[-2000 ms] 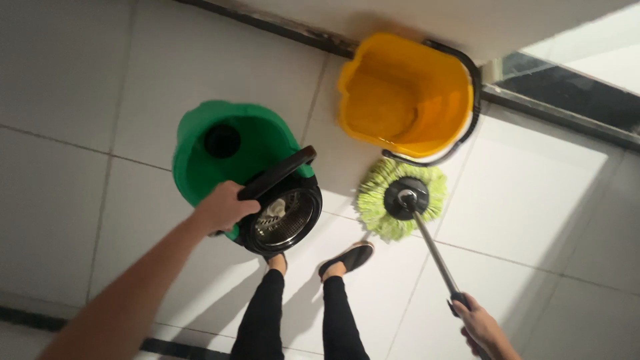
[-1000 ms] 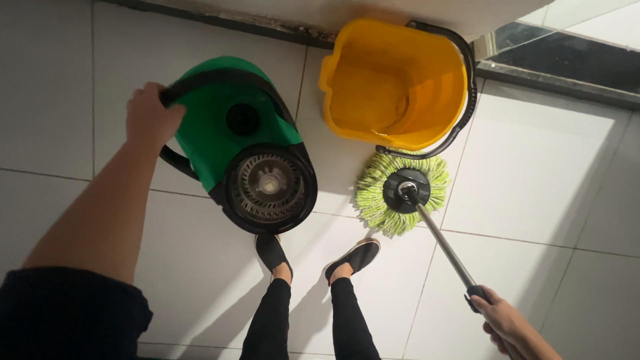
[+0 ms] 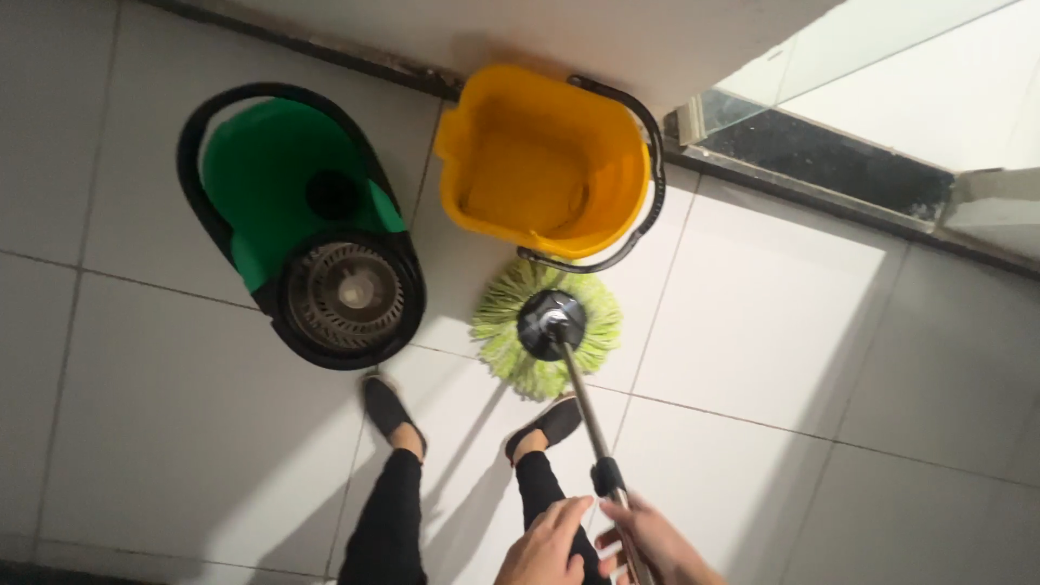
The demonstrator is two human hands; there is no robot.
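Note:
A round mop with green-yellow strands [image 3: 497, 325] rests on the tiled floor, its metal handle [image 3: 588, 414] slanting toward me. My right hand [image 3: 650, 540] is wrapped around that handle below a black collar. Just left of the handle, my left hand [image 3: 548, 544] holds nothing, fingers extended and a little apart. On the left stands a green spin-mop bucket [image 3: 264, 162] with a round wringer basket [image 3: 349, 294] and its black handle laid over the far rim. A yellow bucket [image 3: 532, 175] is behind the mop head, its black handle hanging to the right.
My feet in black shoes [image 3: 390, 404] are close in front of the green bucket and the mop. A wall with a dark baseboard [image 3: 357, 58] runs behind the buckets. At the right back lies a dark threshold [image 3: 829, 158] beside a glass panel.
My left hand has let go of the green bucket's handle and moved right, beside the mop handle. The green bucket stands further from my feet. The mop handle is now closer to my legs.

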